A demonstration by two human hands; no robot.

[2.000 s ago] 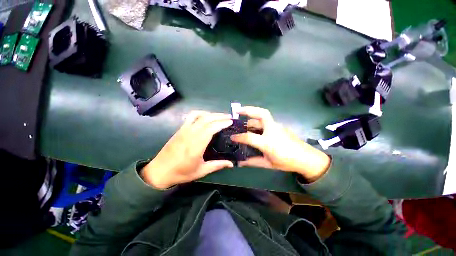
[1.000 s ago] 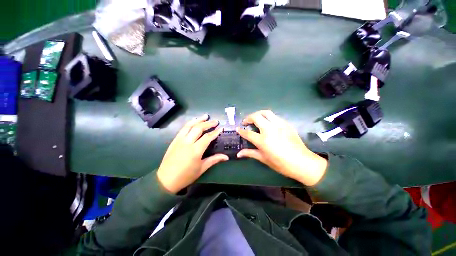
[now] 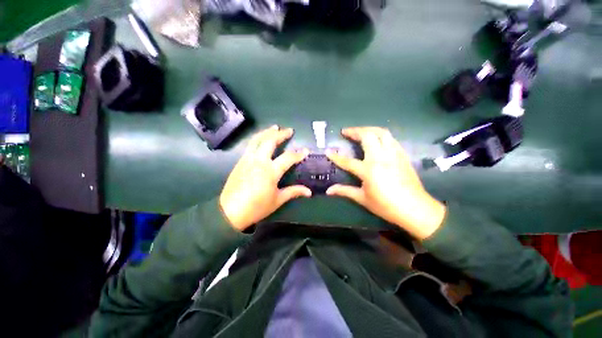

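A black unit (image 3: 317,169) lies at the table's front edge between my hands, with a white flex cable (image 3: 319,134) sticking out on its far side. My left hand (image 3: 261,177) holds its left side with thumb and index finger. My right hand (image 3: 386,178) holds its right side the same way. The other fingers are spread. My fingertips hide the unit's side edges. A single black square housing (image 3: 213,113) with a round opening lies on the table beyond my left hand.
Stacked housings (image 3: 129,78) stand at the left beside a thin pale bar (image 3: 143,35). Green circuit boards (image 3: 68,91) lie on a black mat (image 3: 69,155). A plastic bag (image 3: 177,23) and assembled units (image 3: 323,18) are at the far side. Cabled modules (image 3: 490,145) lie at the right.
The unit, tilted up in my hands two seconds ago, now lies flat. My right fingers have moved off its top to its side. The view has shifted.
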